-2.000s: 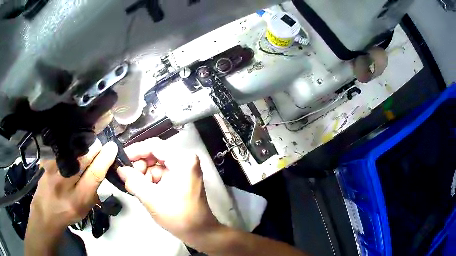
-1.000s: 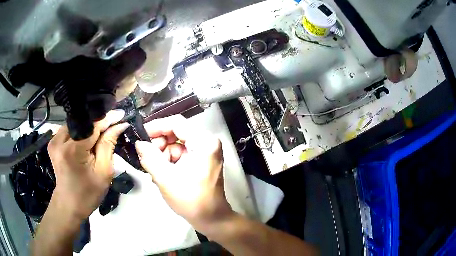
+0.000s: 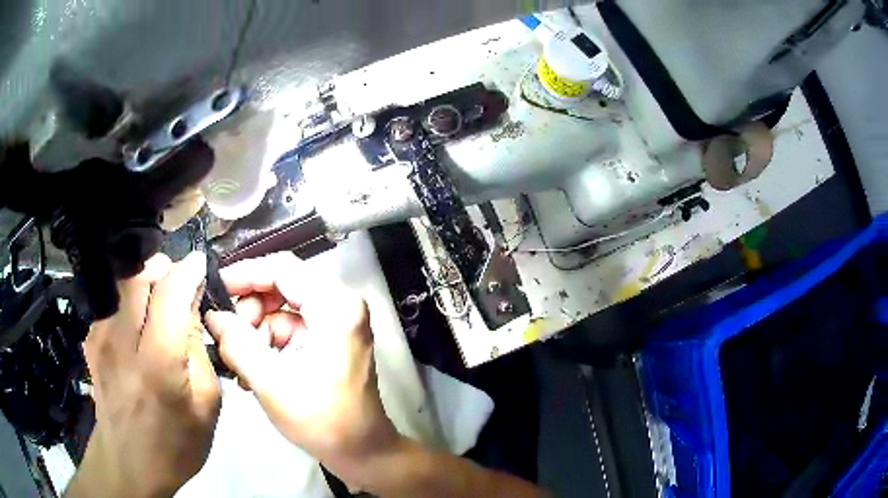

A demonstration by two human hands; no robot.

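Observation:
A black fabric piece with a narrow band (image 3: 213,282) lies at the needle area of the sewing machine, partly hidden by fingers. My left hand (image 3: 156,365) holds its left side, with the fingertips close under the dark presser foot parts. My right hand (image 3: 302,355) pinches the band between thumb and fingers on the right side, just beside the left fingertips. The needle itself is hidden by the dark machine parts.
The grey machine head (image 3: 321,44) fills the top. A dark oily linkage (image 3: 448,209) crosses the arm. A white spool with yellow label (image 3: 573,66) and a tan disc (image 3: 737,156) stand behind. A black bundle (image 3: 39,370) is at left, a blue crate (image 3: 682,389) at right.
The view has shifted, then swung back. My hands stay at the needle area with the fabric; my left hand now lies closer to the right one and covers the small black pieces below.

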